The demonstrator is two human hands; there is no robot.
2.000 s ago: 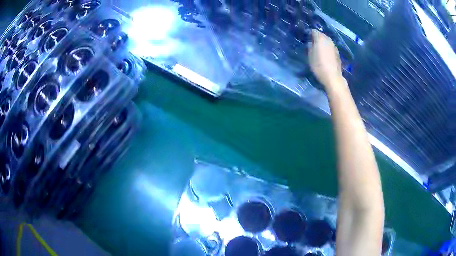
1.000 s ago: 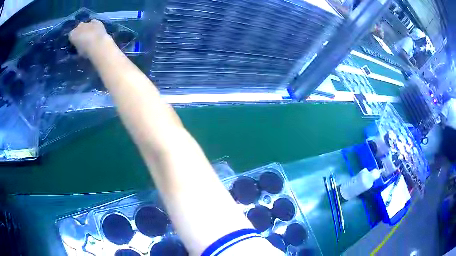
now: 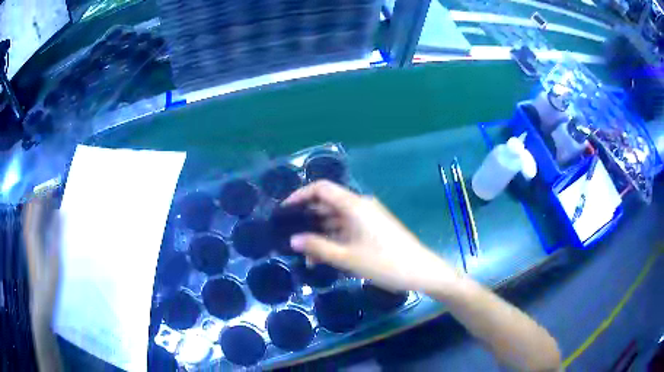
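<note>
A clear tray (image 3: 416,299) lies on the green bench with dark round discs in its pockets. My right hand (image 3: 349,236) is over the tray, with a dark disc (image 3: 290,225) between its thumb and fingers. Whether that disc is clear of its pocket is hard to tell. My left hand (image 3: 42,251) is at the left edge, blurred and partly hidden behind a plain white sheet (image 3: 120,247). It holds the sheet at its left side. The sheet stands over the tray's left end and hides it.
Right of the tray lie slim tools (image 3: 457,211) and a white squeeze bottle (image 3: 496,171). A blue holder (image 3: 535,211) with bottles and paper stands beyond. A ribbed stack (image 3: 269,43) is at the back, with blurred dark parts (image 3: 102,73) at back left.
The view has swung back towards the tray. The arm that reached to the far left parts is gone from there. My right hand is now over the tray, and the white sheet and left hand have appeared.
</note>
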